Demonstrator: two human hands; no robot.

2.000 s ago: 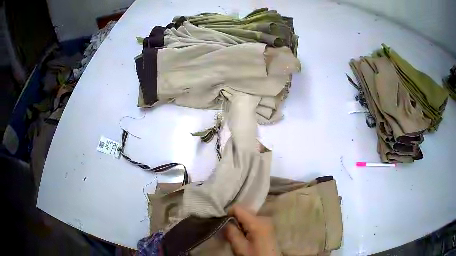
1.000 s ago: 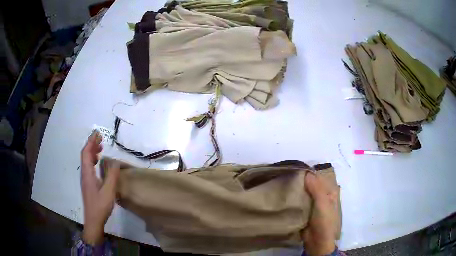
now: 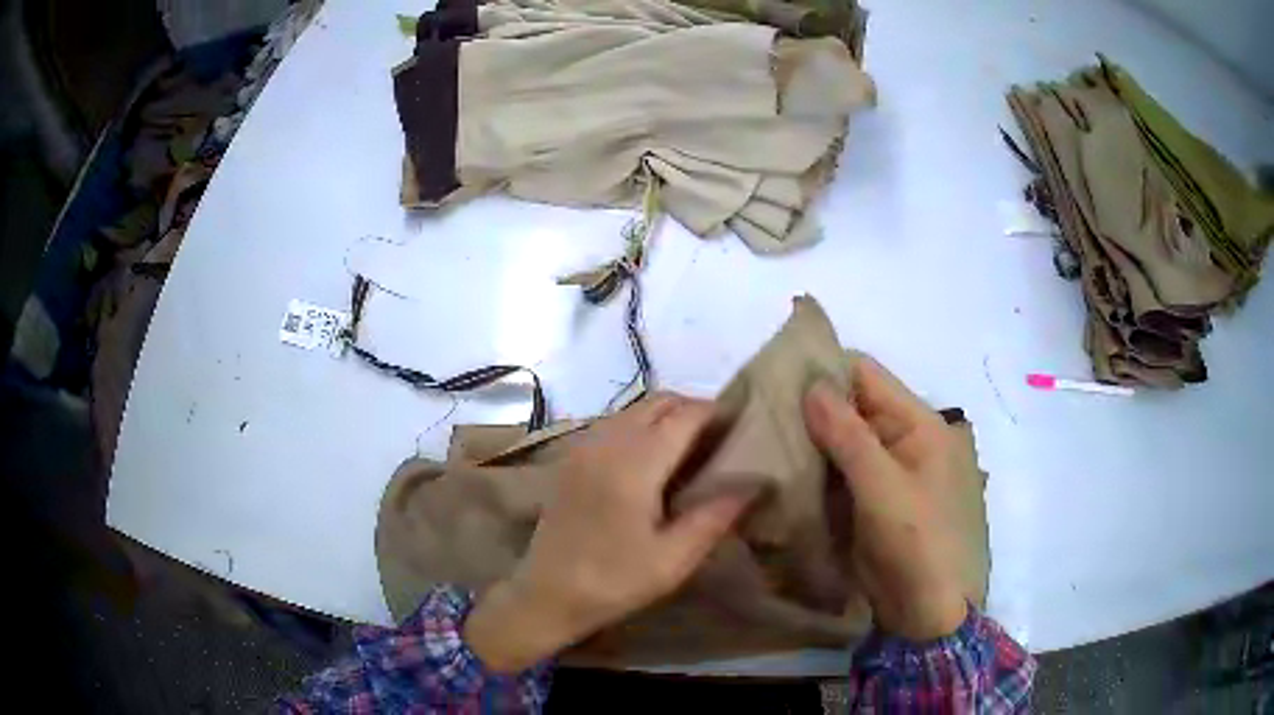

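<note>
A khaki sleeve (image 3: 461,524) lies over the stack at the near table edge, with one end raised and creased between my hands. My left hand (image 3: 608,524) grips the cloth from the left, its thumb and fingers pinching a fold. My right hand (image 3: 894,489) grips the raised end from the right with thumb and fingers. The stack of turned sleeves (image 3: 957,524) is mostly hidden under the sleeve and my hands. A small dark band shows at its upper right corner.
Beige sleeve bundle (image 3: 615,112) with dark cuffs at the far side. Striped tie (image 3: 447,377) with white ticket (image 3: 310,326) at left, joined by a knotted cord (image 3: 636,321) mid-table. Small-parts bundle (image 3: 1118,224) and pink-capped marker (image 3: 1076,384) at right.
A beige length was pulled from the far bundle, then a khaki sleeve lay flat between my spread hands. Now my hands are close together and one end of the cloth is lifted.
</note>
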